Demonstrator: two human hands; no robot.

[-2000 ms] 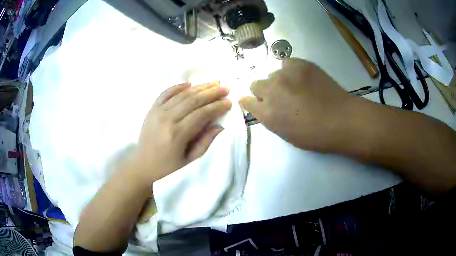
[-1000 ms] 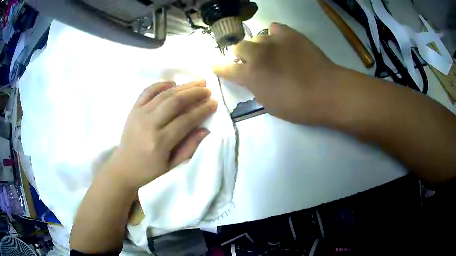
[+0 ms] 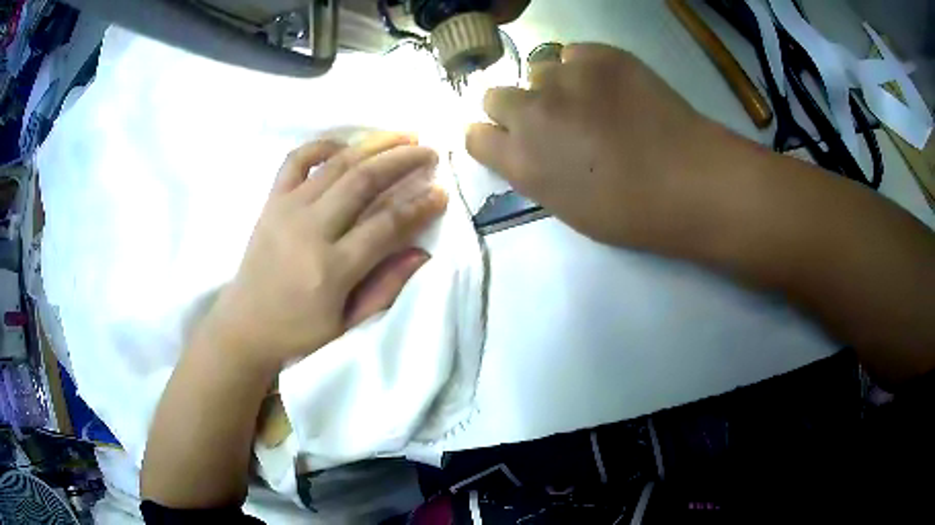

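A large white garment piece (image 3: 133,226) lies heaped left of the needle, its edge running down the table. My left hand (image 3: 328,236) rests palm down on it, thumb apart from the fingers. My right hand (image 3: 595,133) is right of the needle area, fingers curled, fingertips at the cloth edge. Lamp glare hides whether they pinch anything. The sewing machine's ribbed round knob (image 3: 466,43) is just above the fingertips. The needle and presser foot are mostly lost in the glare.
Black-handled scissors (image 3: 871,154) lie at the upper right under white curled strips (image 3: 836,77), beside a wooden-handled tool (image 3: 723,62). The white table (image 3: 636,328) has its curved front edge near my dark patterned clothing. A fan-like round thing (image 3: 36,500) is at lower left.
Since two seconds ago the machine head sits higher and further left in view. Over the last second my right hand's fingers have drawn slightly back from the needle. My left hand stays on the cloth.
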